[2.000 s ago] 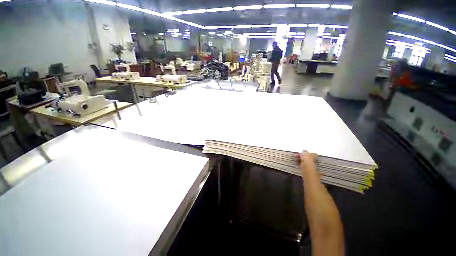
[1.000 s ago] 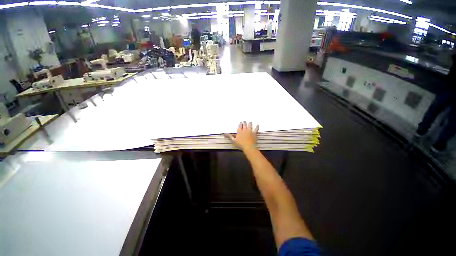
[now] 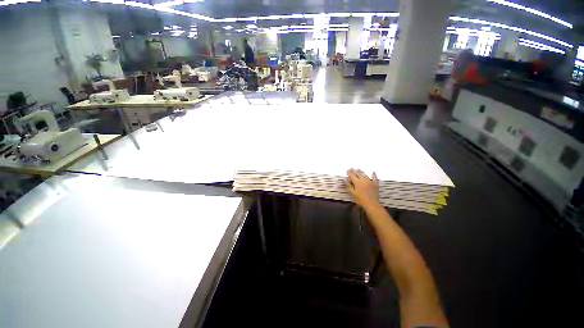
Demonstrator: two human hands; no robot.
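Observation:
A stack of large white sheets point(image 3: 307, 138) lies on the table across a dark gap, its layered edges facing me. Yellow tape tabs point(image 3: 442, 200) show at its near right corner. My right hand point(image 3: 363, 188) is bare and rests at the stack's front edge, fingertips on the top sheet and the palm against the layered edges; the thumb's hold is unclear. A second white sheet surface point(image 3: 128, 250) lies on the nearer table at the left. My left hand is not in view.
A metal table frame point(image 3: 320, 273) stands under the stack. White sewing machines point(image 3: 51, 144) stand on tables at the left. A pillar point(image 3: 413, 57) and a long machine point(image 3: 512, 128) are at the right. A person point(image 3: 248, 52) is far back.
My view has swung right and then partly back left. My right hand has shifted from gripping at the front edge to lying with its fingers on top of the stack's edge.

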